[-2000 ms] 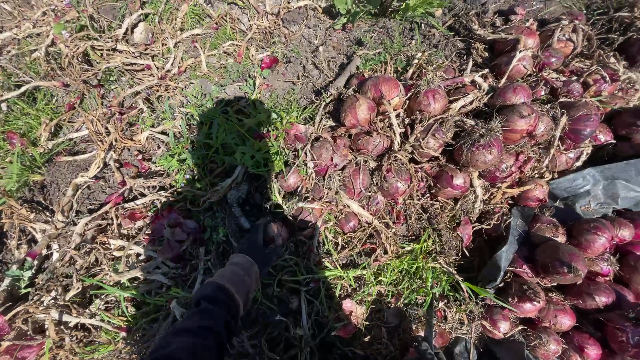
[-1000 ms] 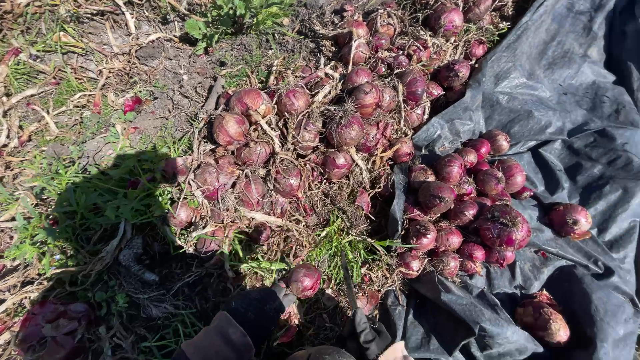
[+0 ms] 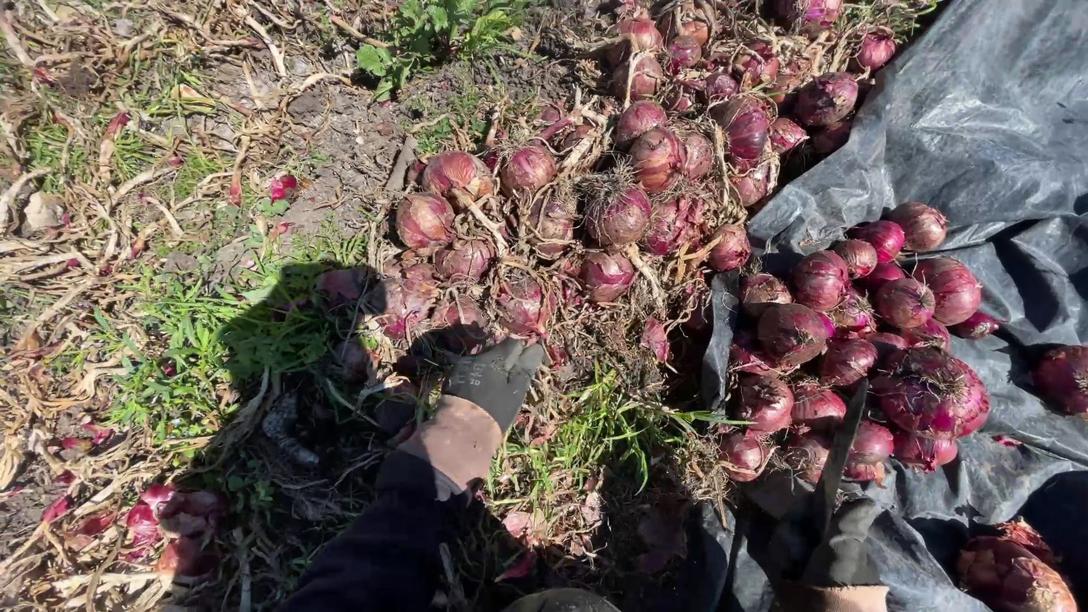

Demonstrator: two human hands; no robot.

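My left hand (image 3: 493, 378), in a dark glove with a tan cuff, reaches to the near edge of a pile of red onions (image 3: 616, 217) with dry stalks and roots. Its fingers are in shadow against the onions, and their grip is hidden. At the lower right my right hand (image 3: 841, 548), gloved too, is closed around a knife, whose blade (image 3: 843, 450) points up in front of a second heap of red onions (image 3: 820, 280). That heap lies on a black plastic sheet (image 3: 977, 136).
Single onions lie on the sheet at the right edge and the lower right corner (image 3: 1011, 569). Dry stalks and onion skins (image 3: 68, 323) cover the soil on the left. Green weeds (image 3: 442, 34) grow at the top, and grass (image 3: 595, 425) between the hands.
A second ago my left hand was at the bottom beside an onion; now it is up at the pile's edge. The knife and right hand show more fully at the lower right.
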